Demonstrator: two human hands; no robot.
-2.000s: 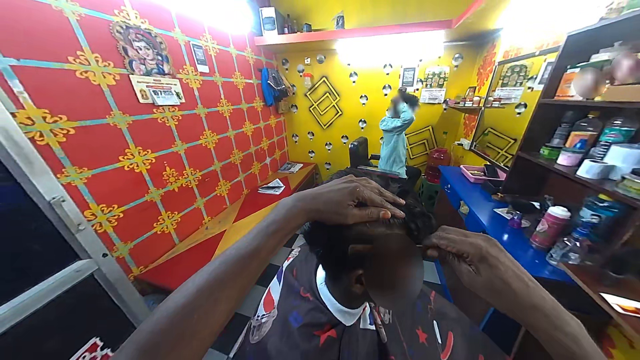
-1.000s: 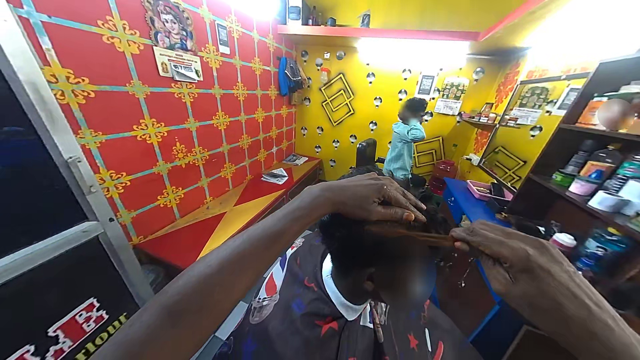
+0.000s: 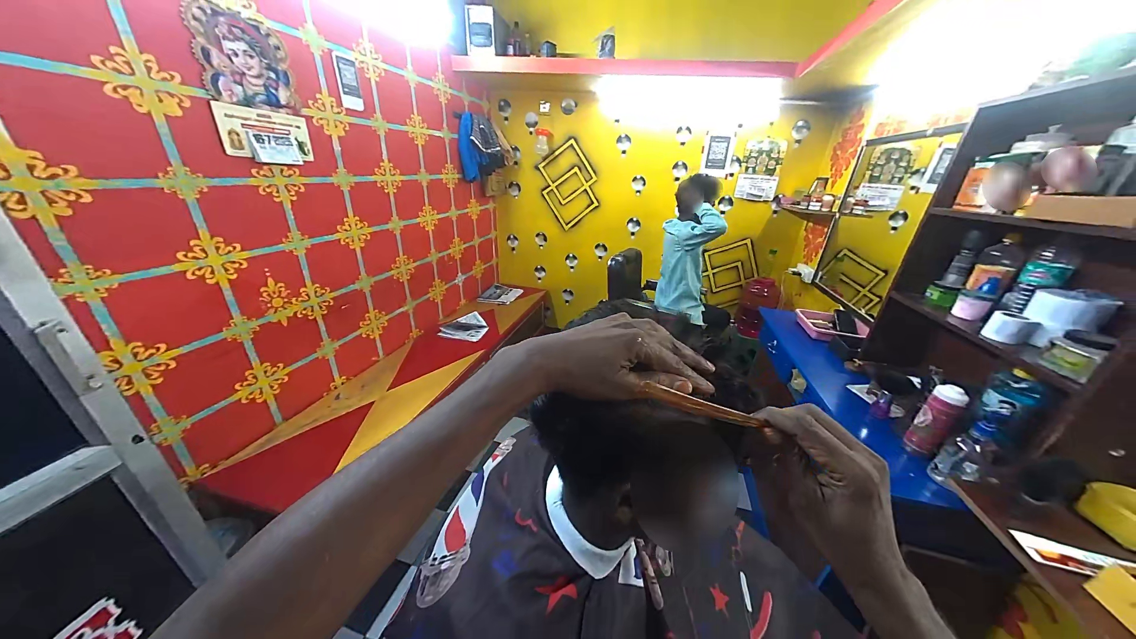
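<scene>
A person sits before me, wrapped in a dark barber's cape printed with red stars, over a white collar. My left hand lies spread on top of the head, its fingers over the dark hair. Pinched between the fingertips of my right hand is an orange-brown comb, level above the forehead. The comb's far end reaches my left fingers; whether they grip it I cannot tell. Its teeth do not show clearly.
A blue counter on the right carries a pink tray, a pink can and bottles. Dark shelves hold jars and bottles. A red and yellow bench runs along the left wall. Another person stands near a black chair.
My right hand has come away from the side of the head since two seconds ago, and the comb now shows plainly between my hands. My left hand stays on the hair.
</scene>
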